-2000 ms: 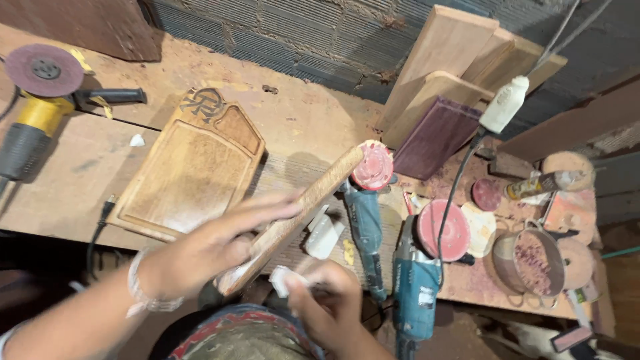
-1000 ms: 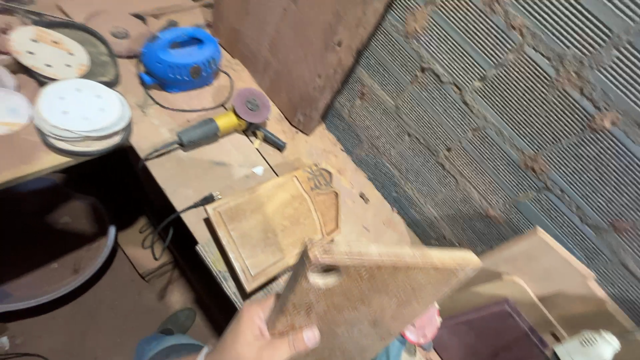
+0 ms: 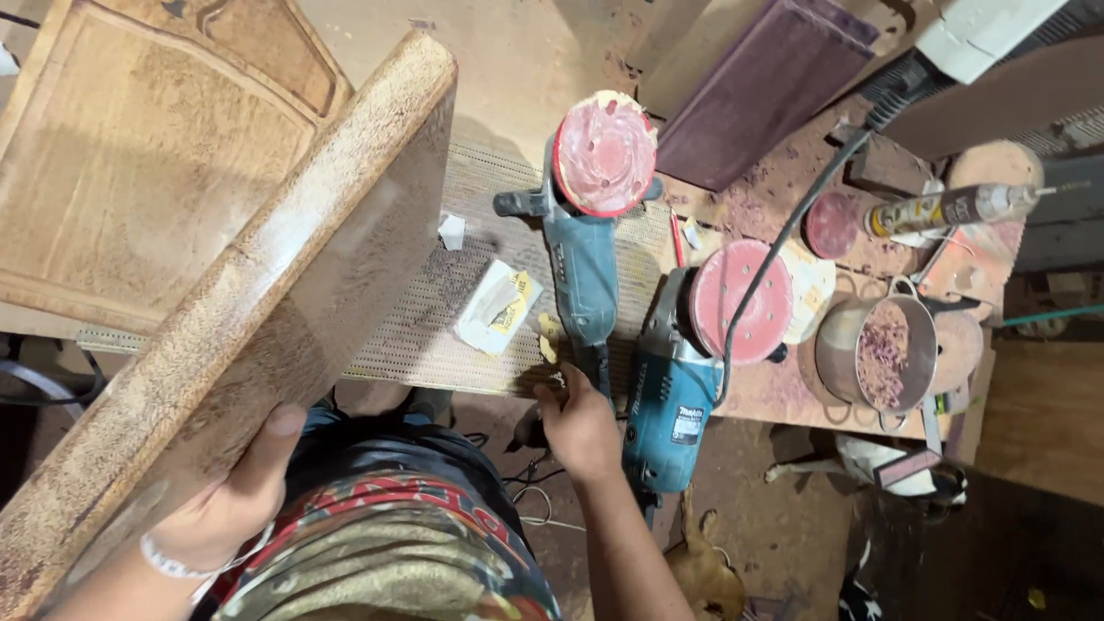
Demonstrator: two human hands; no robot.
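A thick wooden board (image 3: 259,285) is tilted up on edge, its rounded rim facing me, with my left hand (image 3: 233,492) gripping its lower side. Near the bench's front edge, my right hand (image 3: 573,418) has bent fingers by the cord end of a teal grinder (image 3: 582,267); whether it holds anything cannot be told. That grinder lies with its red pad (image 3: 606,153) up. Left of it rest a white block (image 3: 498,308) and a small white scrap (image 3: 452,232). A carved cutting board (image 3: 155,164) lies behind the raised board.
A larger Makita grinder (image 3: 674,397) with a pink pad stands right of my hand, a cord hanging over it. Farther right are a metal pot (image 3: 880,354) of shavings and a spray can (image 3: 949,210). A purple board (image 3: 763,86) leans behind. Dogs (image 3: 707,573) are on the floor.
The view has swung back from the left part of the bench. The wooden board is now tilted with its long rim up. My right hand, near the board two seconds ago, is beside the grinder's cord.
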